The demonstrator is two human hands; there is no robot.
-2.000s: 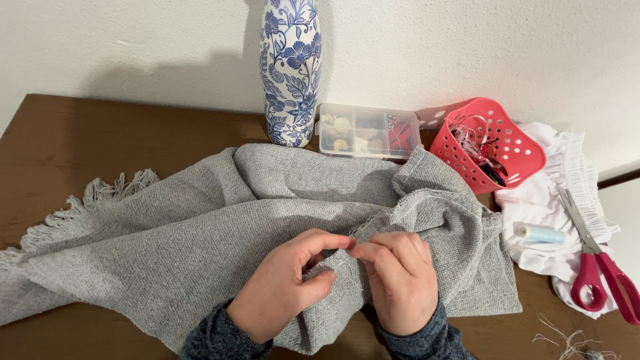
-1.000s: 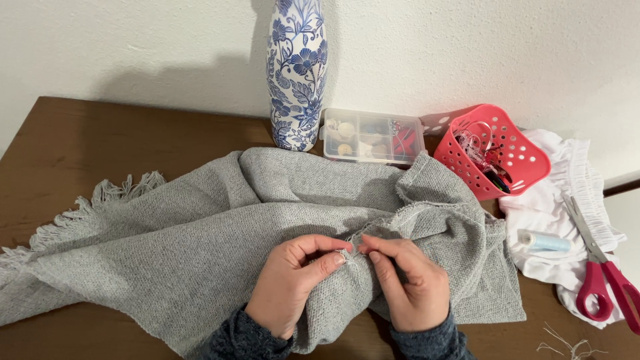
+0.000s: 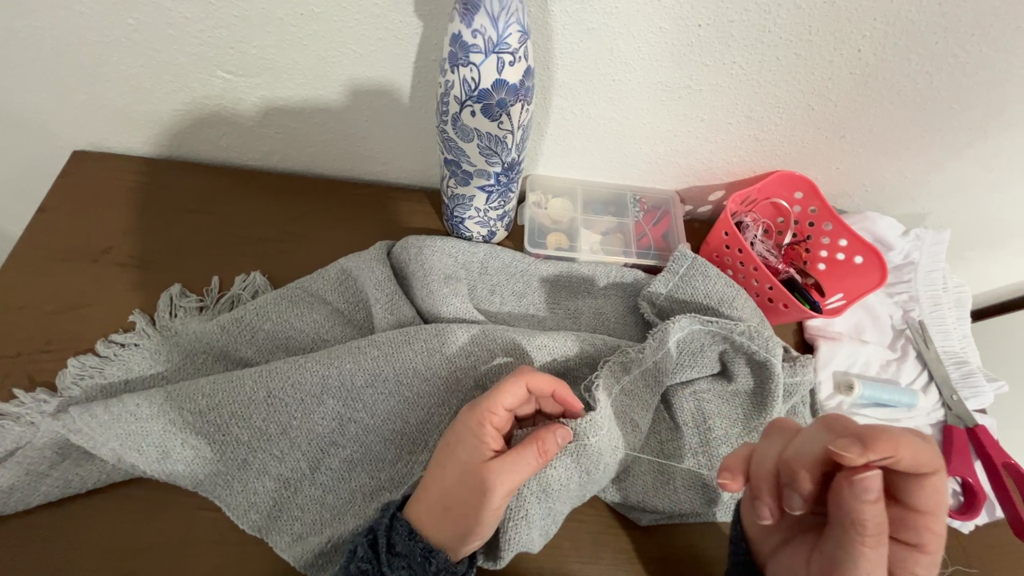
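A grey woven cloth (image 3: 320, 400) with a fringed left end lies in folds across the wooden table. My left hand (image 3: 500, 464) pinches its frayed edge between thumb and fingers near the middle. To the right, and nearer the camera, my right hand (image 3: 840, 496) is raised with thumb and index finger pressed together. A pale thread (image 3: 668, 462) runs taut from the cloth to the right hand's fingers. Something thin, perhaps a needle, may be between those fingertips, but it is too small to tell.
Behind the cloth stand a blue-and-white floral bottle (image 3: 486, 120), a clear compartment box (image 3: 604, 220) of buttons and a red perforated basket (image 3: 840, 248). At right, a light blue thread spool (image 3: 880, 392) and pink-handled scissors (image 3: 964, 428) lie on white gathered fabric (image 3: 860, 344).
My right hand has moved away from my left hand, to the right, and the thread now stretches out from the cloth. The left hand still holds the cloth's edge.
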